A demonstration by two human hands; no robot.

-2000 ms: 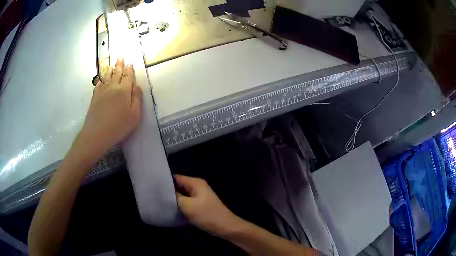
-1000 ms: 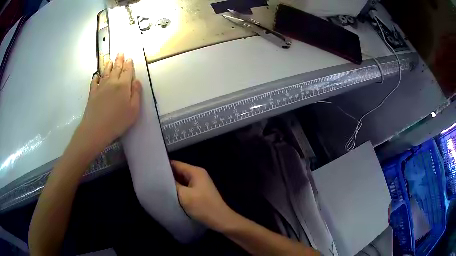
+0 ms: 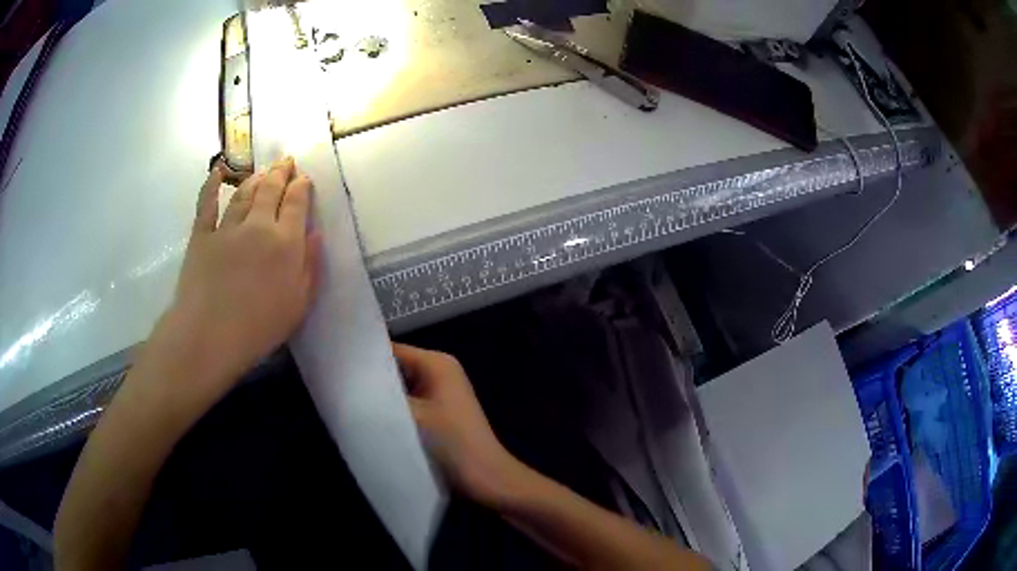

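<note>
A long pale strip [image 3: 340,301] runs from the brightly lit needle area at the top, across the table and over its front edge, its pointed end hanging at the bottom. A thin dark line shows along its right edge. My left hand [image 3: 251,251] lies flat on the strip on the table, fingers pointing toward the machine, holding nothing. My right hand [image 3: 446,413] is below the table edge at the strip's right side, fingers curled at its edge; the fingertips are partly hidden behind it. The needle and presser foot are cut off at the top edge.
Silver snips [image 3: 586,69] and a dark flat rectangle [image 3: 719,80] lie on the machine bed and table. Dark scraps [image 3: 535,11] lie behind the snips. A ruler strip [image 3: 613,229] runs along the front edge. Loose thread [image 3: 881,218] hangs right. Blue baskets [image 3: 931,413] and a pale panel [image 3: 786,441] are lower right.
The strip has moved up toward the machine, and its lower end now hangs narrower and pointed. My right hand has moved up along its edge. My left hand has moved slightly down, its fingers bent more.
</note>
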